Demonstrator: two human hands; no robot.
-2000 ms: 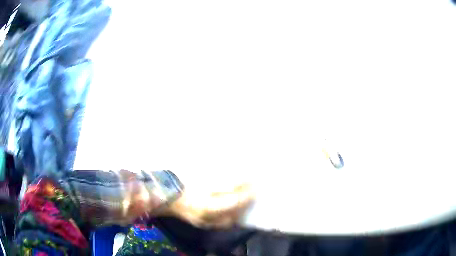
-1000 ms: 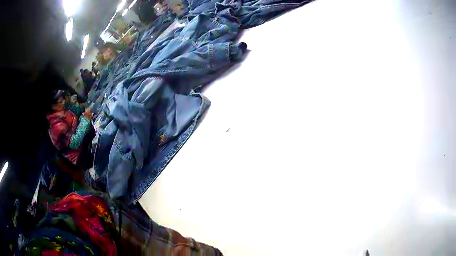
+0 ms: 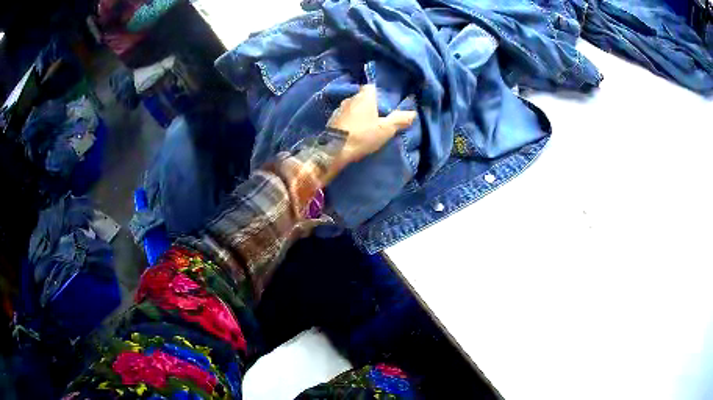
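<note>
A blue denim garment (image 3: 438, 78) lies crumpled at the table's left edge, part of it over the edge. Its double-stitched placket with round metal buttons (image 3: 461, 183) faces the table's middle. My left hand (image 3: 367, 129) reaches in from the lower left in a plaid cuff and floral sleeve. It is on the denim, with the thumb apart and pointing right. The other fingers are partly hidden at a fold, so their grip is unclear. My right hand is not in view.
The white table (image 3: 594, 258) extends right, its dark edge running down to the bottom. More denim (image 3: 653, 39) lies at the top right. Heaped denim with blue bins (image 3: 74, 258) is at the lower left. A person's red and green clothing (image 3: 129, 19) shows at top left.
The view has swung left, bringing the denim nearer the middle. My left hand, out of view one second ago, is now on it.
</note>
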